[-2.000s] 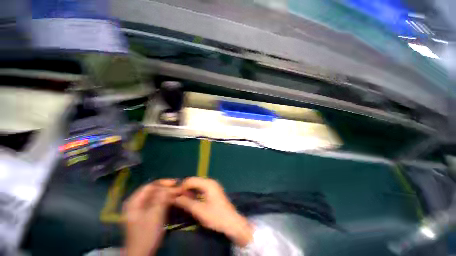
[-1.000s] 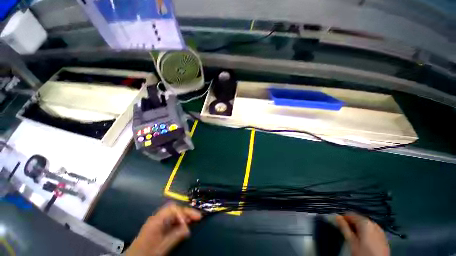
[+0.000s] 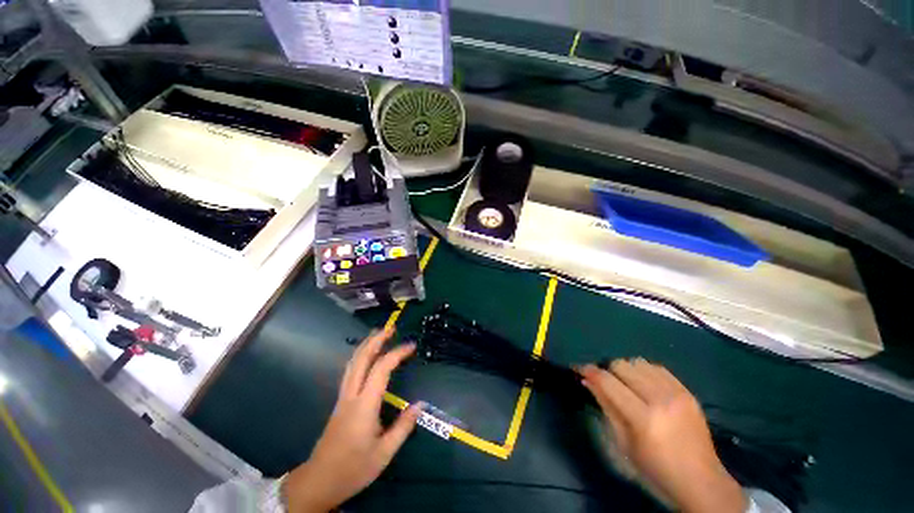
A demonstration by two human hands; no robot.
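A bundle of thin black cables (image 3: 476,346) lies across the green mat, its small ends fanned out inside the yellow tape lines and its other ends at the lower right. My right hand (image 3: 646,411) is over the middle of the bundle with fingertips on it; whether it grips any cable cannot be told. My left hand (image 3: 363,411) is open and empty, fingers spread, left of the cable ends. The grey tape dispenser (image 3: 366,245) with coloured buttons stands just behind my left hand.
A cream tray (image 3: 641,271) holds black tape rolls (image 3: 491,218) and a blue bin (image 3: 676,225). A green fan (image 3: 421,125) stands behind the dispenser. At left are a cream cable tray (image 3: 205,165), a loose tape roll (image 3: 95,283) and red-handled tools (image 3: 145,339) on a white board.
My left hand has moved up and opened beside the cable ends. My right hand has moved left onto the bundle. The bundle now slants down to the right. The view has shifted.
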